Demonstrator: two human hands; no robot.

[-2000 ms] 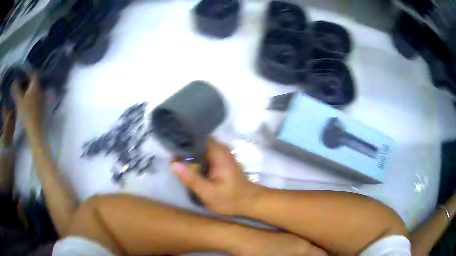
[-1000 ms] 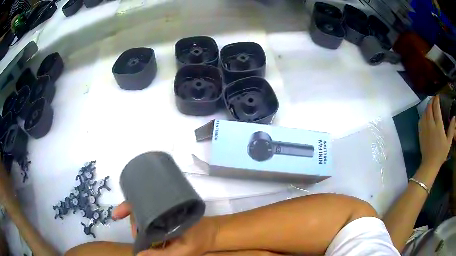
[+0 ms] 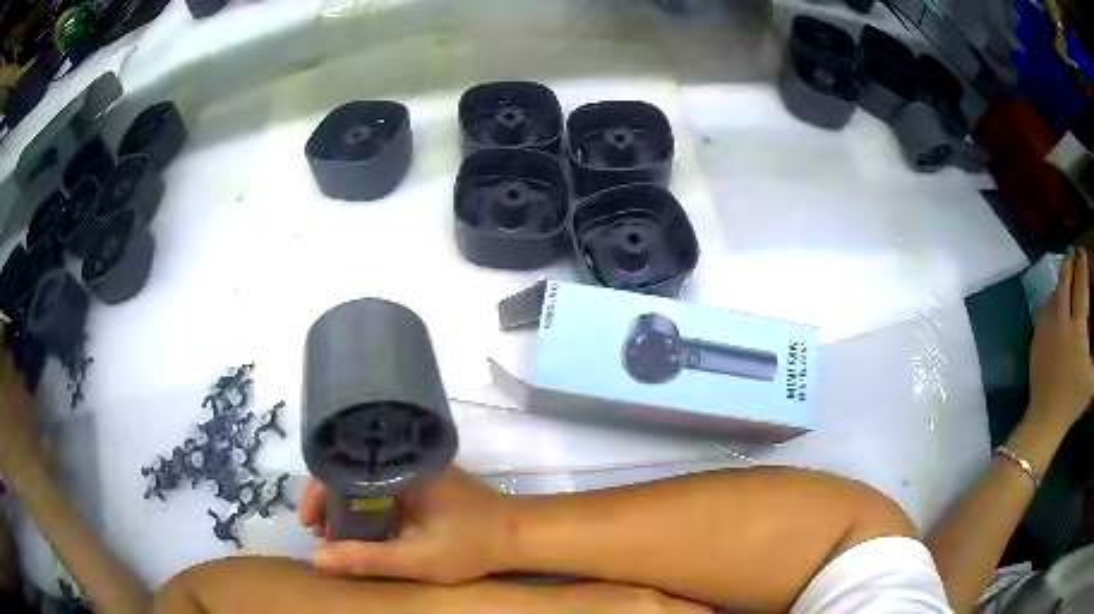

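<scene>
A dark grey mini fan (image 3: 374, 372) is at the lower left of centre, its wide cylinder head up and its spoked rear face towards me. A yellow label shows on its short grip. My right hand (image 3: 420, 528) is closed around the grip, below the head. My left forearm crosses along the bottom edge under my right arm; my left hand is not visible. A pale blue retail box (image 3: 684, 360) with a fan picture and "MINI FAN" print lies right of the fan, its left end flaps open.
Several black open housings (image 3: 514, 206) stand behind the box, with one more (image 3: 360, 150) to their left. More clusters are at far left and upper right. Three-armed brackets (image 3: 222, 456) lie left of the fan. Other people's arms (image 3: 1020, 456) show at both sides.
The view has shifted. The fan has turned from a sideways tilt until its spoked rear face and yellow label show. It is still in my right hand. The box stays on the table.
</scene>
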